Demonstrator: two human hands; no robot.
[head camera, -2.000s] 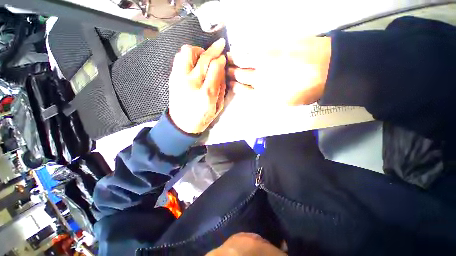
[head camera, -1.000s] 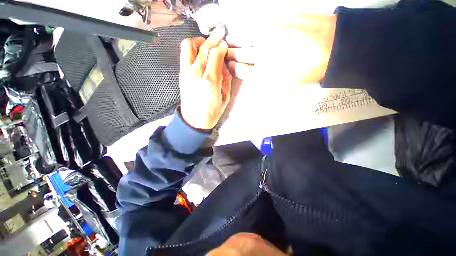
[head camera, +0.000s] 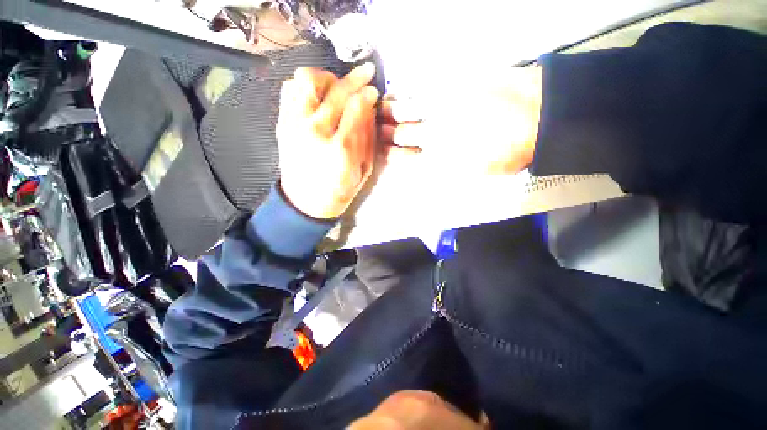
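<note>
A dark grey mesh back panel (head camera: 244, 138) lies on the white table at the upper left, with a plain dark strap and camouflage trim pieces (head camera: 162, 158) across it. My left hand (head camera: 328, 138) lies over the panel's right edge, fingers bent and pinching that edge near a round, shiny machine part (head camera: 349, 38). My right hand (head camera: 471, 117) is washed out by glare. Its fingertips show just right of my left fingers, at the panel edge. What they hold and the needle area cannot be made out.
A grey machine bar (head camera: 151, 34) crosses the top left. Shiny black bags (head camera: 113, 210) are stacked at the left. Printed scale marks (head camera: 563, 180) show on the pale table edge by my right sleeve. Dark crumpled material (head camera: 702, 256) hangs at the right.
The panel's left part has swung and its lower end sits lower, with the mesh bending more. My left hand has shifted slightly left. Both hands stay close together at the edge.
</note>
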